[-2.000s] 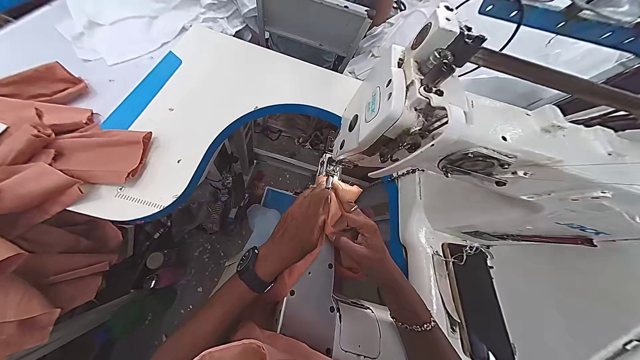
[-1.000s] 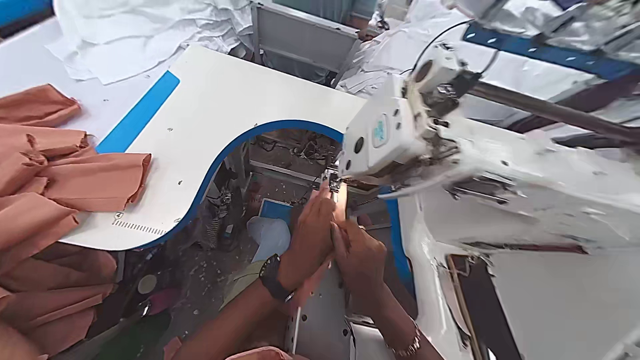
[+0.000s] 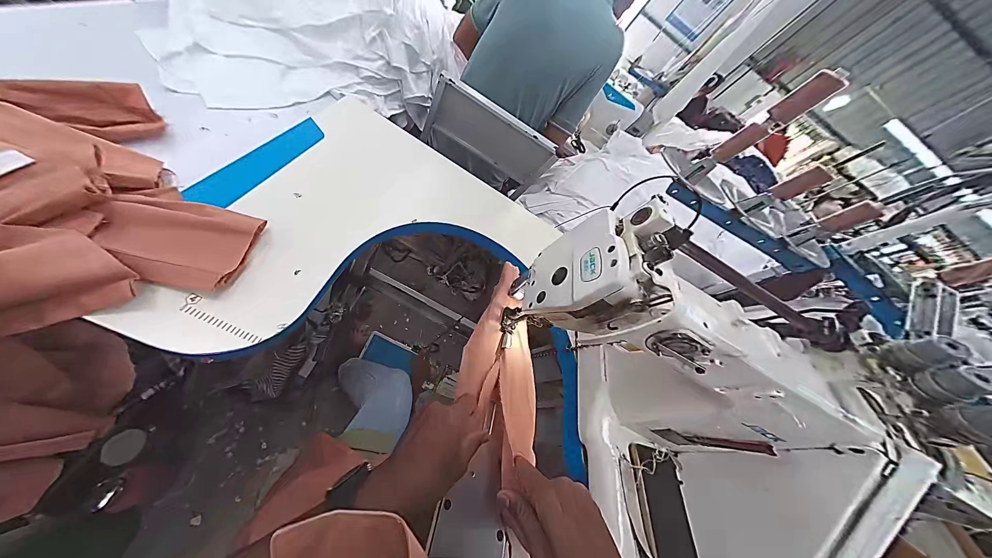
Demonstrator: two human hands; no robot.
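A salmon-coloured fabric piece runs lengthwise from the presser foot of a white Jack sewing machine down to my hands. My left hand, with a dark watch at the wrist, grips the cloth's left part below the foot. Lower and to the right, my right hand holds the near end between thumb and fingers. The cloth's far end extends past the lit needle area, and the needle itself is too small to make out. More salmon cloth lies over my left forearm and at the bottom edge.
Salmon garment pieces are heaped on the white table at left, hanging over its edge. The table's curved blue edge surrounds an opening. White cloth lies behind. Another person leans near a grey chair back. Thread cones stand at right.
Both hands have moved back from the presser foot toward my body, and more of the cloth now shows stretched between. The view has tilted up, bringing the other person into sight.
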